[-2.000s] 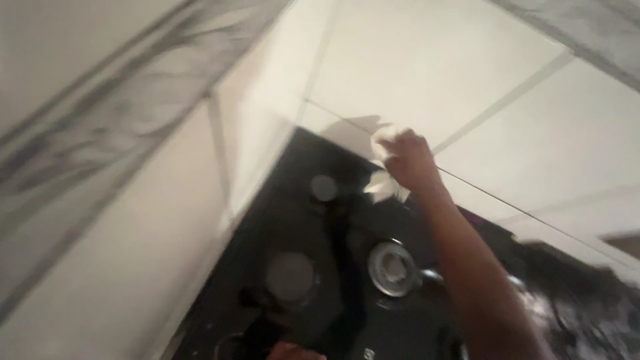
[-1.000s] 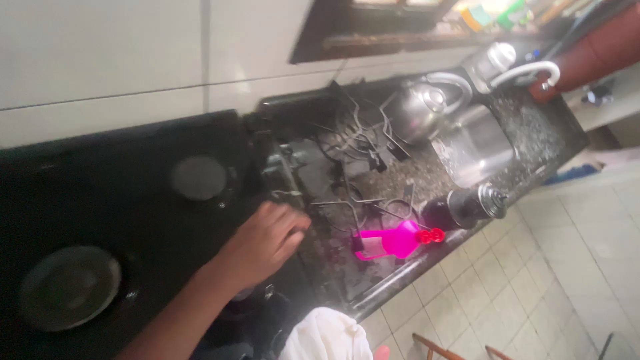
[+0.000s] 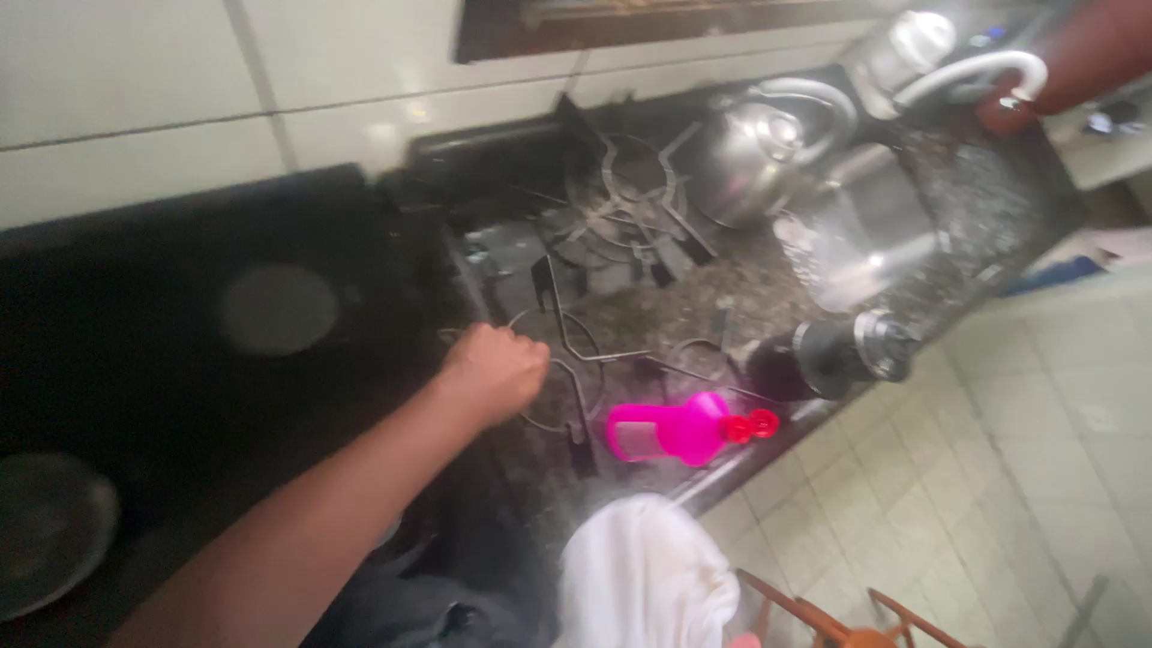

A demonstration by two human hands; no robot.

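Note:
My left hand (image 3: 495,373) reaches in from the lower left, its fingers curled on a black wire pan support (image 3: 598,357) over the front of the gas hob. Blur hides the exact grip. A bunched white cloth (image 3: 643,576) is at the bottom edge, with a fingertip of my right hand (image 3: 744,641) just beside it; the rest of that hand is hidden or out of frame. A bright pink bottle (image 3: 688,430) with a red cap lies on its side right of my left hand. Another pan support (image 3: 630,202) stands at the back.
A steel kettle (image 3: 747,157) stands behind a steel tray or basin (image 3: 859,229). A dark cylindrical container (image 3: 823,360) lies near the front edge. The dark glass hob surface (image 3: 180,405) extends left. Wooden furniture (image 3: 810,612) stands on the tiled floor below.
Two seconds ago a hand held white material against the wall beside the dark hob. The view has since swung to the pan supports. More of the white cloth shows than one second ago.

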